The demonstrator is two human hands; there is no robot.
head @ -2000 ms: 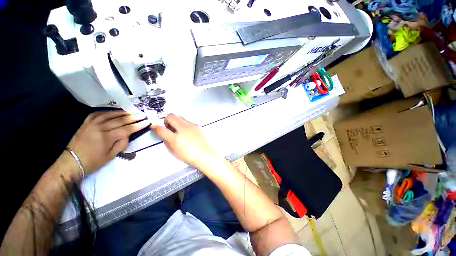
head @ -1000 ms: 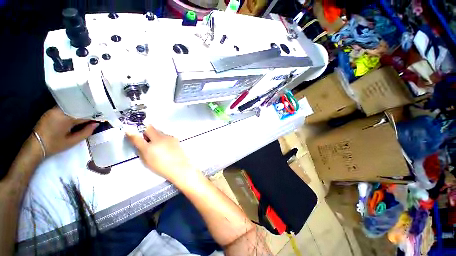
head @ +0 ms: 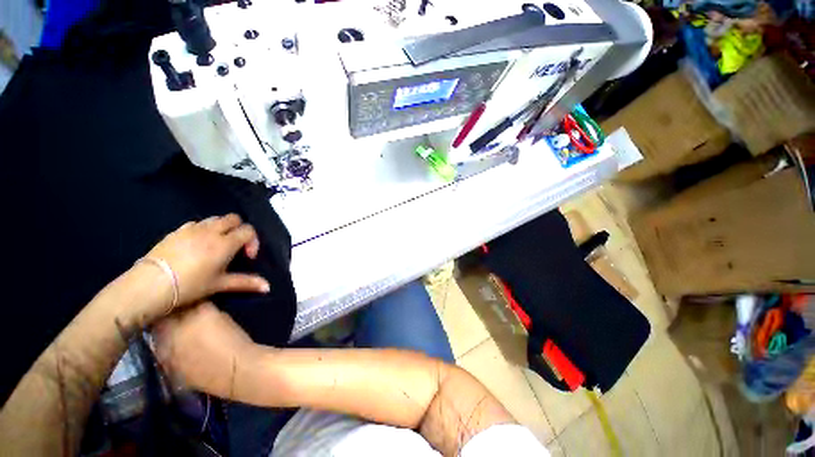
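Note:
Black fabric [head: 98, 187] spreads over the left of the machine table and down past its front edge. Its right edge lies just below the presser foot [head: 293, 170] of the white sewing machine [head: 322, 89]. My left hand [head: 207, 259] rests on top of the fabric with its fingers apart and slightly bent. My right arm crosses low under the left wrist. My right hand [head: 183, 344] is partly hidden by the left wrist and forearm, and its fingers cannot be seen.
A lit control panel [head: 427, 95] and a grey metal strip [head: 478, 34] are on the machine. A green tool [head: 436, 162] lies on the bed. Red and green scissors loops [head: 583, 132] are at the right end. A black and red item [head: 572, 303] and cardboard boxes [head: 733, 223] lie beyond the table.
The black fabric now covers the left table and bed area. My right hand has left the presser foot and moved left, crossing under my left wrist. The left hand has moved onto the fabric.

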